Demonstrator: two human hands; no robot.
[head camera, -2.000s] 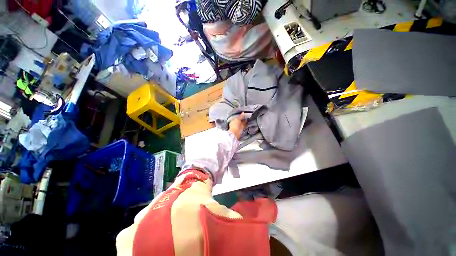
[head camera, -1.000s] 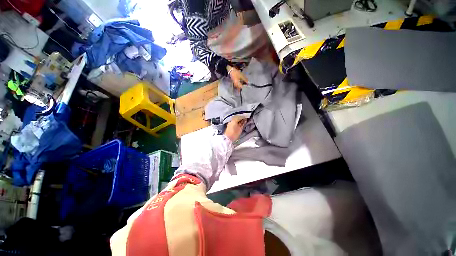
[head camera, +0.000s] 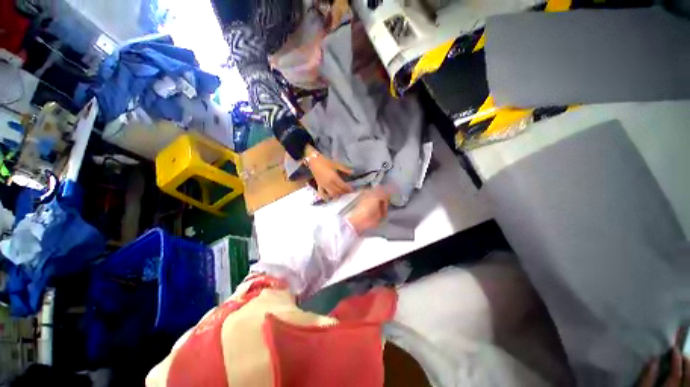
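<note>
Crumpled grey garments (head camera: 355, 140) with dark trim lie on the white side board (head camera: 287, 234). My left hand (head camera: 369, 210), in a pale lilac sleeve cover, is slightly blurred, its fingers closed on the near edge of the garments. A flat grey cut panel (head camera: 582, 219) lies on the machine table and hangs over its edge. Only fingertips of my right hand (head camera: 662, 370) show at the bottom right corner, by the panel's lower end; the rest is cut off, and its grip is unclear.
Another person's hand (head camera: 327, 175) lies on the garments beside my left hand. More grey panels (head camera: 590, 57) lie over hazard tape (head camera: 499, 121). A yellow stool (head camera: 193, 172), a blue basket (head camera: 163, 280) and blue cloth (head camera: 151, 75) are at the left.
The other person has leaned in, one hand now close to mine, the other farther back at the garments. The garments have been stretched toward that person. My right fingertips have come into view.
</note>
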